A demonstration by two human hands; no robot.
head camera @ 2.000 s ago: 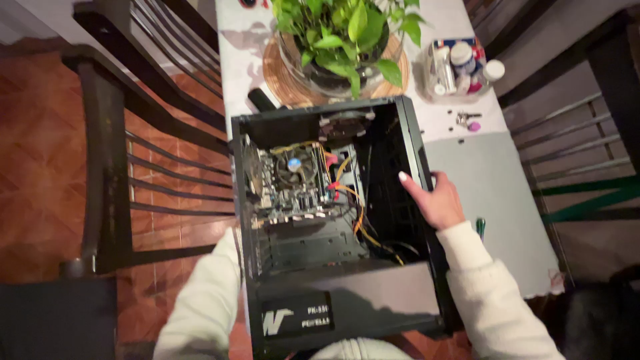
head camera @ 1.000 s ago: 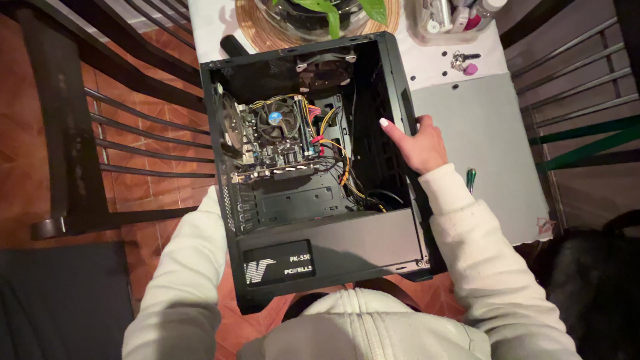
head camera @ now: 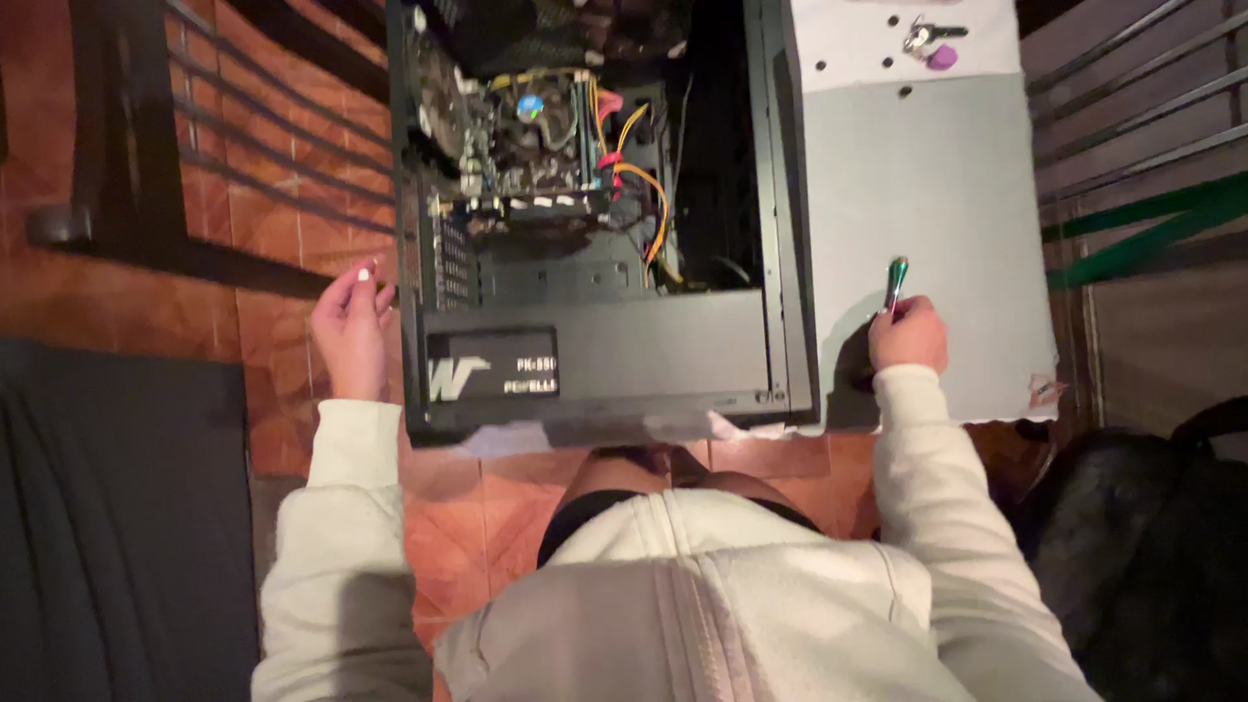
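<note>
A black computer case (head camera: 643,341) lies open-sided on the table, its motherboard, CPU cooler fan (head camera: 534,122) and yellow and orange power cables (head camera: 661,210) exposed. Across its near end runs the power supply shroud, where a label window bears writing. My right hand (head camera: 909,334) is right of the case, its fingers closed around a small green-and-metal screwdriver-like tool (head camera: 897,278) whose far end points away from me. Just left of the case, my left hand (head camera: 353,312) is raised with its fingers loosely curled; whether something tiny is between the fingertips cannot be told.
Keys with a purple fob (head camera: 938,49) and several small black round pieces (head camera: 905,92) lie at the back right, on the white cloth and the grey mat (head camera: 926,166). Dark wooden chairs (head camera: 136,195) flank the table. A dark bag-like object (head camera: 1121,546) is at the lower right.
Both hands have come off the sides of the case. The right one has moved right and taken hold of the green tool, which lay on the grey surface. The view has shifted closer.
</note>
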